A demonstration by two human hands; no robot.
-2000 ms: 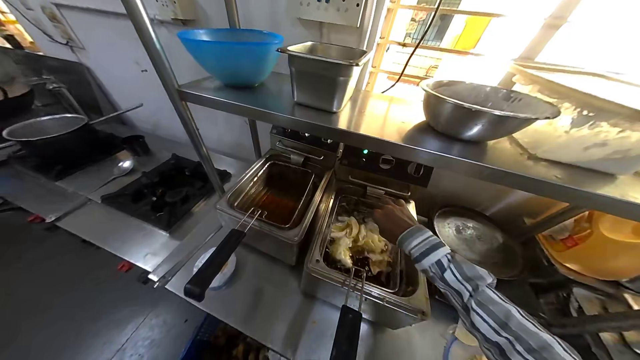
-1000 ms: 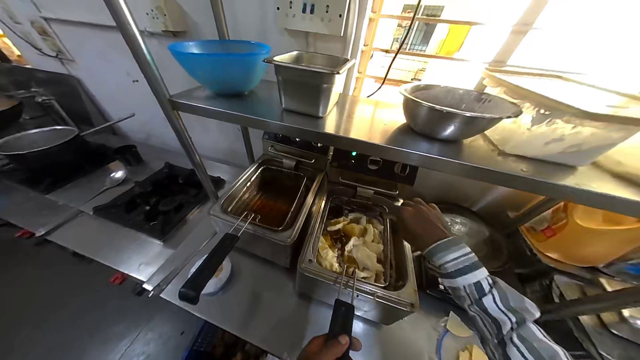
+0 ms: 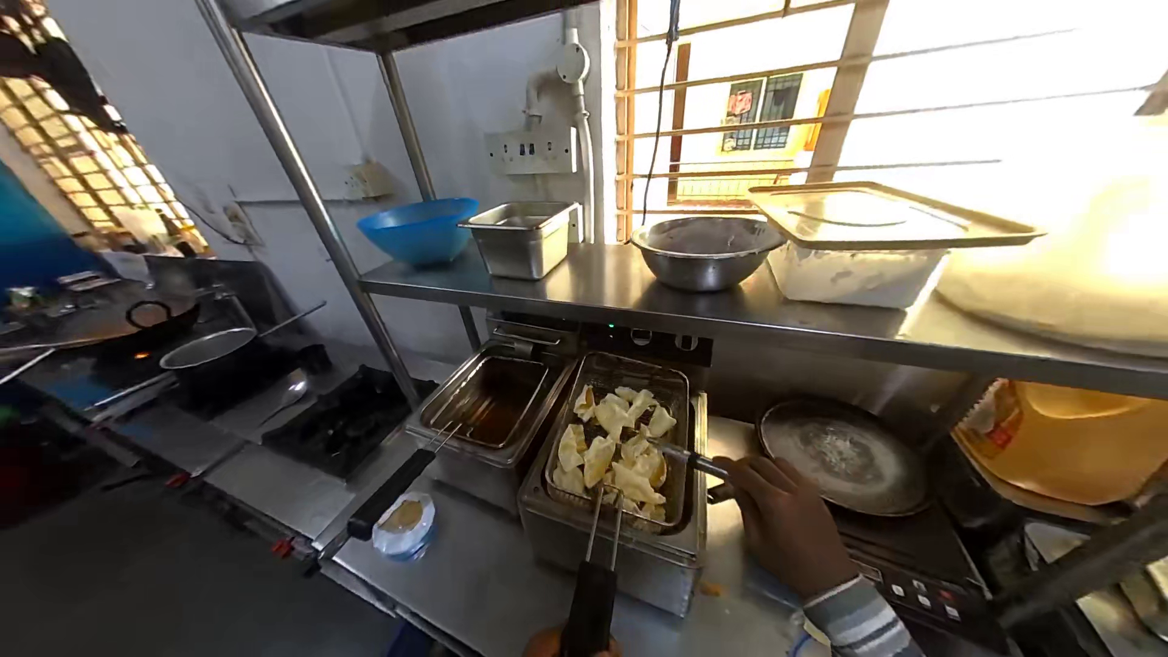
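My left hand [image 3: 546, 642] grips the black handle [image 3: 589, 607] of a wire fry basket [image 3: 686, 401] at the bottom edge. Pale folded dough pieces [image 3: 613, 447] fill the basket, which sits over the right-hand well of a steel deep fryer [image 3: 611, 547]. To the right, my right hand [image 3: 785, 516] is closed around a metal utensil [image 3: 698, 463], probably tongs, whose far end reaches in among the pieces. A second fry basket [image 3: 493, 401] rests in the left-hand well, in brown oil, with its black handle [image 3: 392, 495] pointing toward the front left.
Above the fryer runs a steel shelf [image 3: 602, 297] with a blue bowl [image 3: 417, 230], a steel pan [image 3: 522, 239], a steel bowl [image 3: 707, 251] and a lidded tub [image 3: 853, 274]. A flat pan [image 3: 844, 456] lies right, a small cup [image 3: 404, 526] front left, gas burners [image 3: 351, 415] further left.
My right hand has come away from the basket's far right side and now holds a utensil. My left hand, out of sight two seconds ago, is on the basket handle. The view has tilted up.
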